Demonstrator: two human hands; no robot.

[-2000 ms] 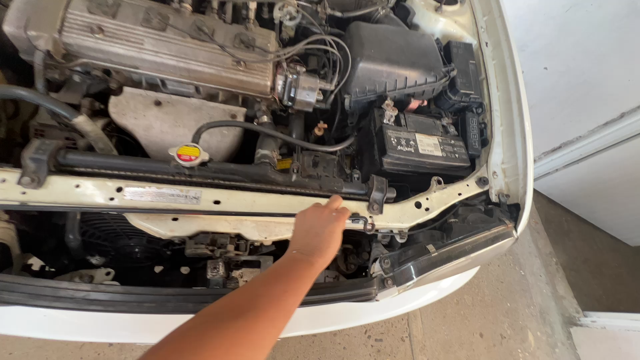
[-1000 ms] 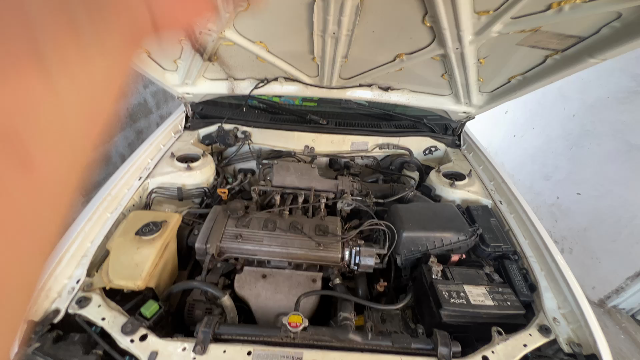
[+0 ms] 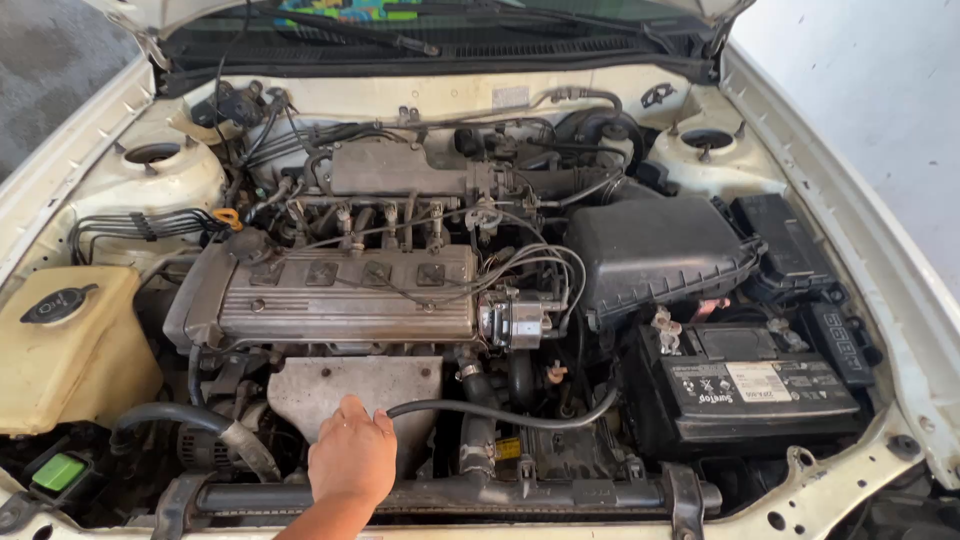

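Note:
My left hand (image 3: 352,454) reaches in from the lower edge, back of the hand up, fingers curled over the radiator cap, which it hides. The hand covers the near end of a black rubber hose (image 3: 510,412). Behind the fingers is the grey metal heat shield (image 3: 352,390), below the engine's ribbed valve cover (image 3: 345,300). Along the front runs the black radiator top (image 3: 540,495), with a bracket near each end. My right hand is out of view.
A yellowed plastic washer reservoir (image 3: 67,352) stands at left. On the right are a black air filter housing (image 3: 652,247) and a car battery (image 3: 750,382). Spark plug wires (image 3: 555,262) loop beside the distributor (image 3: 521,322). The raised hood (image 3: 697,9) shows at the top.
Two seconds ago my left hand was at the front crossmember; then a blurred hand was high at upper left. My left hand is now over the radiator cap, which was visible in both earlier frames.

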